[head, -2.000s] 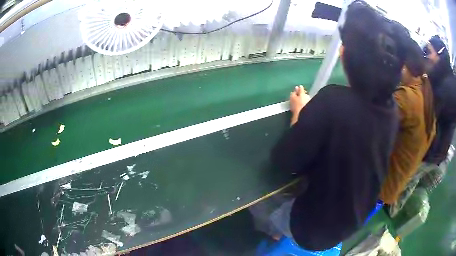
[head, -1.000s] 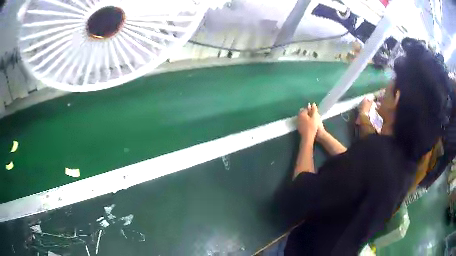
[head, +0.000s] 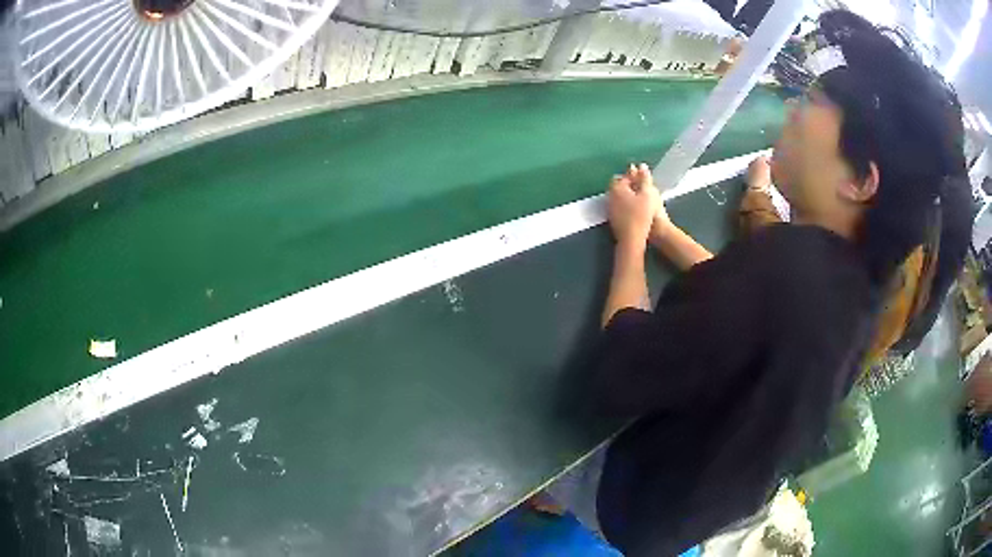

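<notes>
Neither of my hands is in the picture. Nearest in front of me is the dark green worktop (head: pixel 359 403), with whitish tape scraps (head: pixel 196 424) and smears stuck on it at the lower left. A long white rail (head: pixel 403 277) runs along its far side. Beyond the rail lies the bright green conveyor belt (head: pixel 326 180), with a small pale scrap (head: pixel 102 348) on it at the left. A white round fan guard (head: pixel 141 65), cut off by the top edge, shows at the upper left.
A person in a black top (head: pixel 751 381) sits close on the right, hands clasped on the rail by a slanting white post (head: pixel 729 98). Other people sit beyond. A blue stool (head: pixel 533 535) and an off-white sack (head: pixel 778 528) are below. White slats (head: pixel 435 54) stand behind the belt.
The view has shifted, and the fan guard looks larger than in the oldest frame. The near person's clasped hands now show fully, and the head is turned more sideways. Fewer belt scraps are in view.
</notes>
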